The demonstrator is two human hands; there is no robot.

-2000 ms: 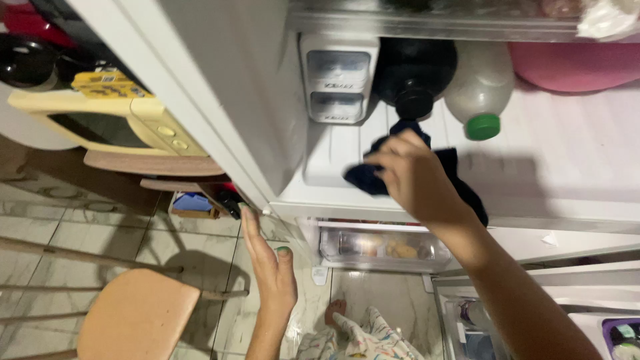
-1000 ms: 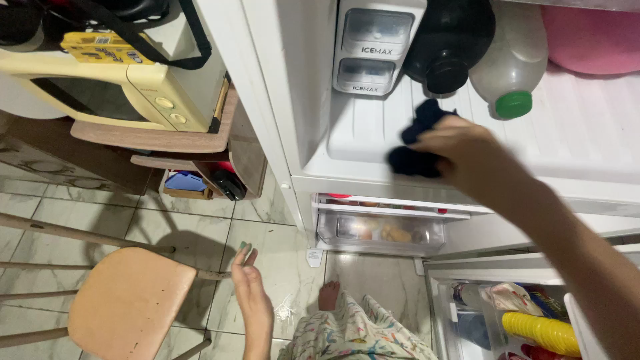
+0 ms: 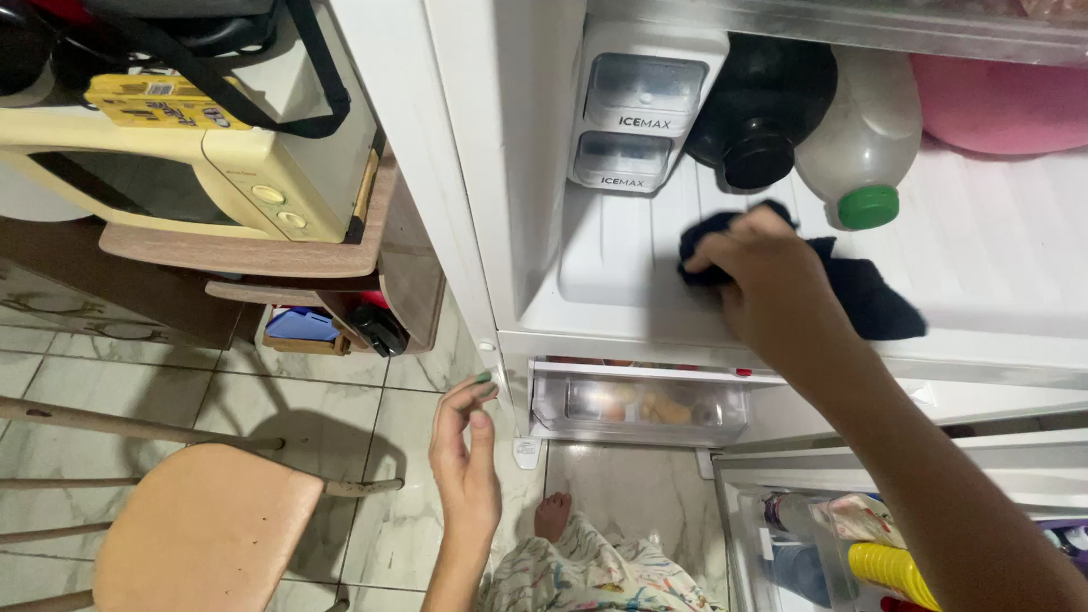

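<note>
My right hand [image 3: 765, 263] grips a dark cloth [image 3: 871, 289] against the white floor of the freezer compartment [image 3: 977, 246], with part of the cloth trailing to the right. Just behind it stand a black bottle [image 3: 761, 102] and a translucent bottle with a green cap [image 3: 867, 204]. An ice maker with two small drawers [image 3: 642, 93] is at the compartment's left wall. Low and left of the fridge, my left hand [image 3: 467, 450] hangs in the air, fingers slightly curled and apart, holding nothing.
A pink container [image 3: 1003, 102] sits at the right. Below is a clear drawer [image 3: 637, 404] with food. An open door with loaded shelves [image 3: 816, 544] is at lower right. A wooden chair [image 3: 204, 527] and a cream microwave [image 3: 170, 170] on a wooden stand [image 3: 255, 251] are at left.
The cloth, bunched under my right hand one second ago, now spreads out to the right of it. The view has shifted and moved closer to the compartment since the oldest frame.
</note>
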